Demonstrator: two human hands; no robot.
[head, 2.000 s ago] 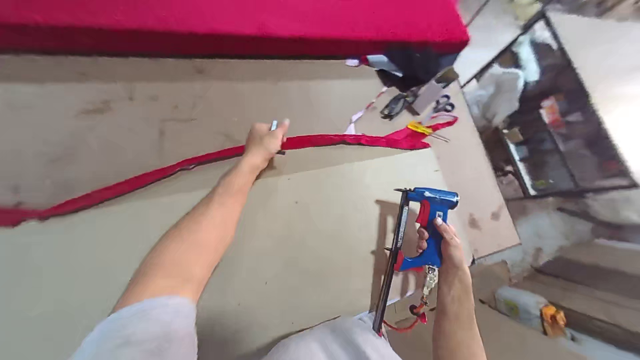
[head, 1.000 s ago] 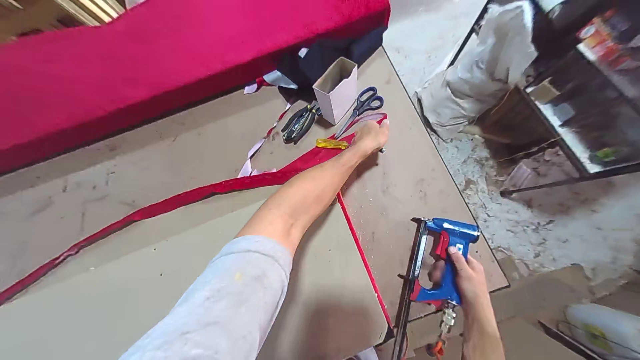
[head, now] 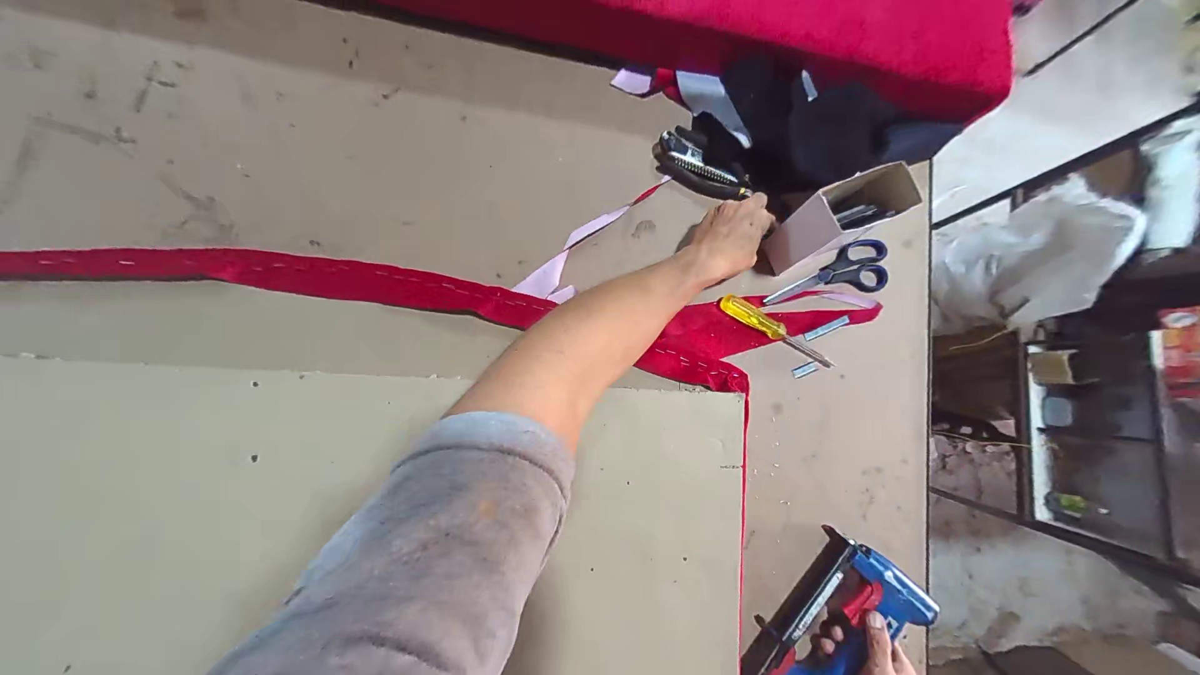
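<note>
My left hand (head: 731,239) reaches across the board to the left side of the small cardboard box (head: 816,230), near black-handled pliers (head: 703,169); its fingertips are partly hidden, and whether it grips anything cannot be told. In my right hand (head: 867,647) is a blue pneumatic staple gun (head: 895,591), low at the right. Red fabric (head: 375,281) with a line of staples runs along the edge of the pale board (head: 281,487). A yellow-handled screwdriver (head: 755,317) and two staple strips (head: 825,328) lie by its folded end. Dark-handled scissors (head: 848,267) lie just above them.
A red upholstered piece (head: 844,37) spans the top, with dark cloth (head: 816,112) beneath it. Thin pink and red scraps (head: 591,230) trail over the table (head: 834,450). Beyond the table's right edge stand a whitish sack (head: 1050,253) and a shelf unit (head: 1097,431).
My left hand has left the end of the red fabric and moved to beside the cardboard box. The staple gun remains in my right hand. The view has turned.
</note>
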